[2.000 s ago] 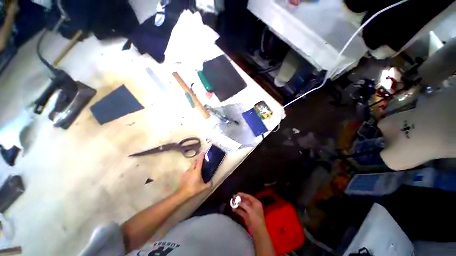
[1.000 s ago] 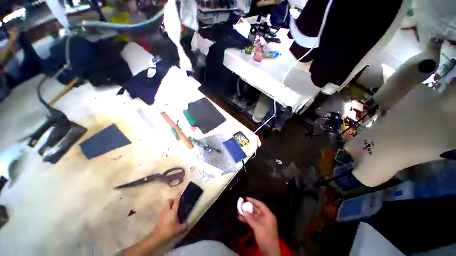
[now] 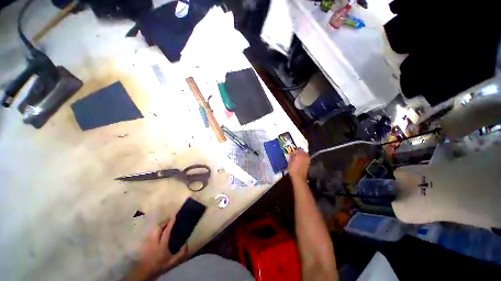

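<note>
My left hand (image 3: 155,246) is at the bottom left of centre, holding a dark slab like a smartphone (image 3: 187,224) over the table near its front edge. My right hand (image 3: 298,162) reaches to the table's corner, its fingertips at a small container of bright bits (image 3: 287,143); whether it grips anything cannot be told. A small white ring-like thing (image 3: 221,200) lies on the table near the slab. Large dark shears (image 3: 170,174) lie just beyond the slab, blades pointing left.
The pale table (image 3: 49,192) bears an iron (image 3: 44,99), dark fabric (image 3: 107,106), a wooden strip (image 3: 206,108), a dark flat piece (image 3: 249,96) and a blue piece (image 3: 275,155). A red stool (image 3: 269,249) stands by the front edge; a dress form (image 3: 445,189) is at right.
My right hand has moved forward to the small container at the table's corner. The white thing it held is now on the table. My left hand still holds the dark slab.
</note>
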